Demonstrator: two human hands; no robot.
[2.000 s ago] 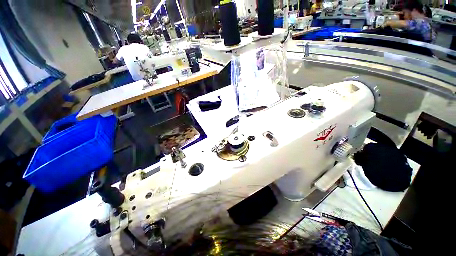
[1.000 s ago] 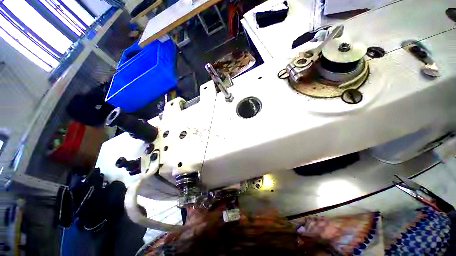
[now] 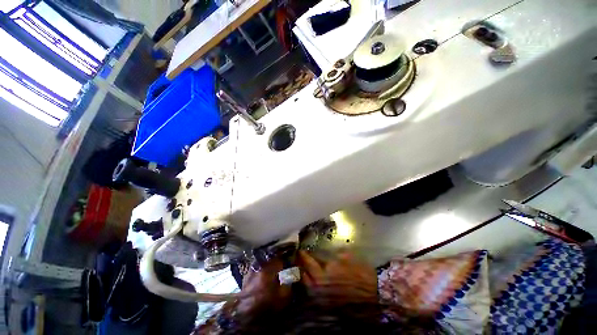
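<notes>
The white sewing machine arm (image 3: 353, 157) fills the middle of the view. Its needle area (image 3: 317, 234) is beside a bright lamp spot. My left hand (image 3: 263, 278) and my right hand (image 3: 340, 273) are close together just below it, blurred and partly covered by dark hair at the bottom edge. Their fingertips and anything between them are hidden. A dark flat piece (image 3: 412, 191) shows beneath the arm. Slim snips with red-and-dark handles (image 3: 550, 222) lie on the table to the right.
A heap of black pieces (image 3: 124, 288) with pale edge lines is at the lower left. A blue bin (image 3: 177, 121) stands behind the machine head. A bobbin winder (image 3: 378, 65) sits on the arm. A red box (image 3: 91, 212) is at far left. Patterned fabric (image 3: 540, 288) is at lower right.
The head camera first leaned in close over the machine, then shifted slightly. Both hands, out of sight two seconds ago, now show near the needle area.
</notes>
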